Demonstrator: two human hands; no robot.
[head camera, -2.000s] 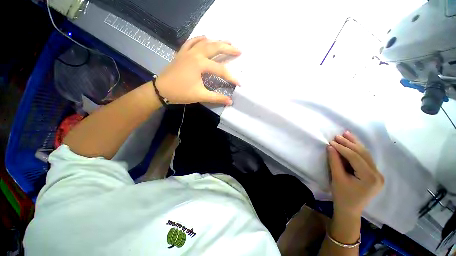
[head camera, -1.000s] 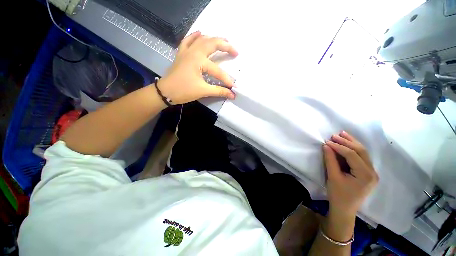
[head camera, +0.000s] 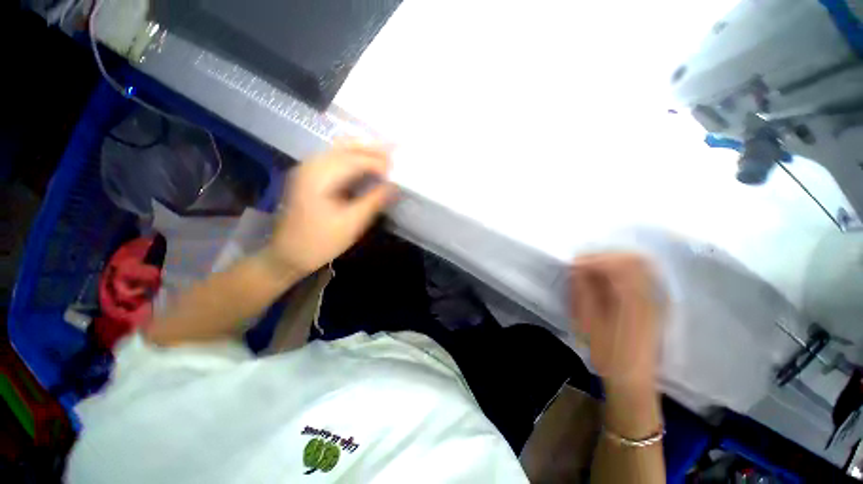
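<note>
A pale cut panel (head camera: 724, 326) lies along the front edge of the white table, its edge running between my hands. It nearly vanishes against the bright tabletop. My left hand (head camera: 336, 203) is blurred at the panel's left end, fingers curled with the thumb near the fingertips; whether it grips the fabric is unclear. My right hand (head camera: 620, 307) is blurred over the panel's right part, fingers bent down on the fabric; its fingertips are not clear.
A dark panel (head camera: 274, 43) lies at the table's upper left beside a printed ruler (head camera: 260, 99). The white sewing machine head (head camera: 785, 85) is at upper right. A blue crate (head camera: 43, 246) with a red item (head camera: 130, 284) stands left. A black metal part (head camera: 802, 355) is at right.
My left hand has moved down and left, towards the table edge. My right hand has moved slightly left. The panel's front edge has shifted, and the machine head appears higher and further left.
</note>
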